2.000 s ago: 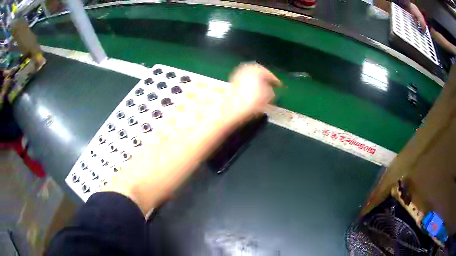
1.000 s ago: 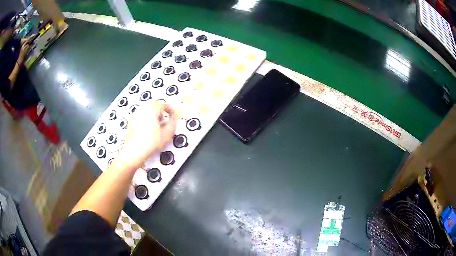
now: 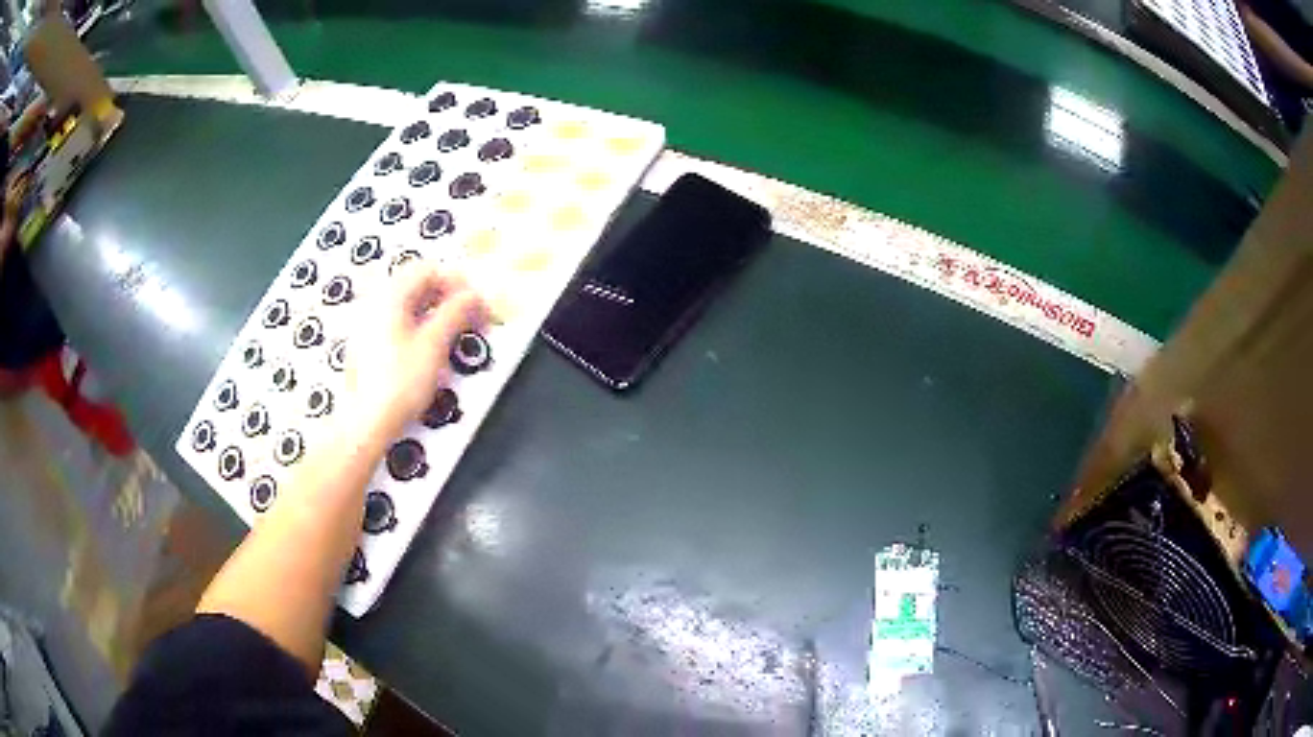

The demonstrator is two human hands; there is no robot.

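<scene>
My left hand [image 3: 415,324] reaches in from the lower left over the white parts tray [image 3: 615,180]. Its fingers are curled low over the tray's middle, beside a round black-ringed part [image 3: 470,350]. Whether they hold a part cannot be told. Rows of these parts fill the tray's left side, and several line its near right edge. Pockets at the upper right are empty and yellowish. A small green and white circuit board [image 3: 904,616] with thin dark wires lies on the bench at the lower right. My right hand is out of the picture.
A black smartphone [image 3: 662,281] lies against the tray's right side. A black fume extractor fan [image 3: 1159,590] stands at the lower right, with a cardboard panel [image 3: 1224,346] behind it and a blue item [image 3: 1279,569]. The green belt [image 3: 864,130] runs behind. Other people show at the edges.
My left hand has come back from over the green belt to the tray's middle, where it was also a second ago. The view has shifted, and the circuit board has come into the picture.
</scene>
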